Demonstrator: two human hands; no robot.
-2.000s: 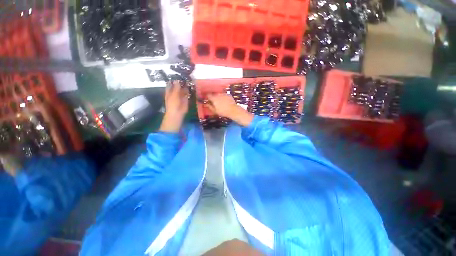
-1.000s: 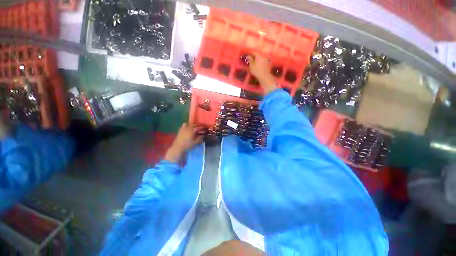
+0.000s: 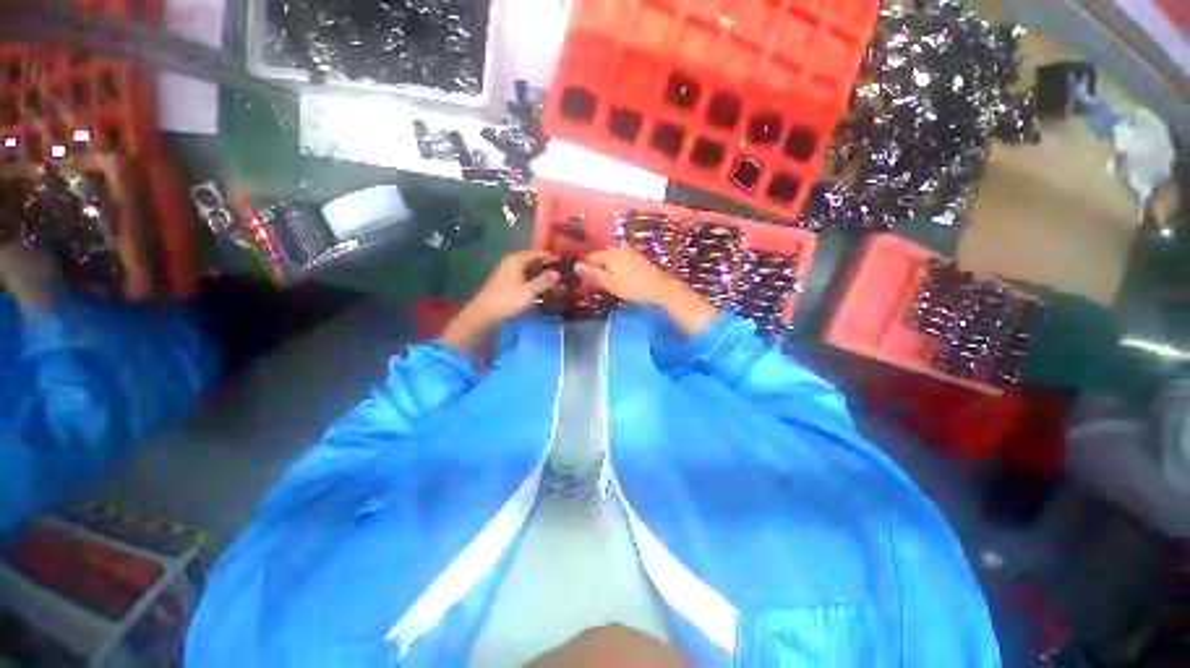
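Observation:
The working tray (image 3: 679, 206), a shallow red box, lies in front of me with rows of shiny dark parts. My left hand (image 3: 506, 290) and my right hand (image 3: 633, 277) meet over its left end. Small dark parts (image 3: 561, 272) are between the fingertips of both hands; their exact shape is blurred. Behind the tray, the red-orange cell tray (image 3: 626, 78) lies tilted, with dark square pieces (image 3: 703, 151) in several front pockets.
A tub (image 3: 372, 46) of dark parts is at the back left, a white paper sheet (image 3: 352, 135) before it. A small device (image 3: 313, 228) is at left. Loose parts (image 3: 933, 105), cardboard (image 3: 1044, 209) and a red finished-parts tray (image 3: 868, 294) are at right. Another person's blue sleeve (image 3: 105, 379) is at far left.
My right hand has come back from the cell tray to the working tray, beside my left hand. More dark squares show in the cell tray's pockets. The camera view has shifted.

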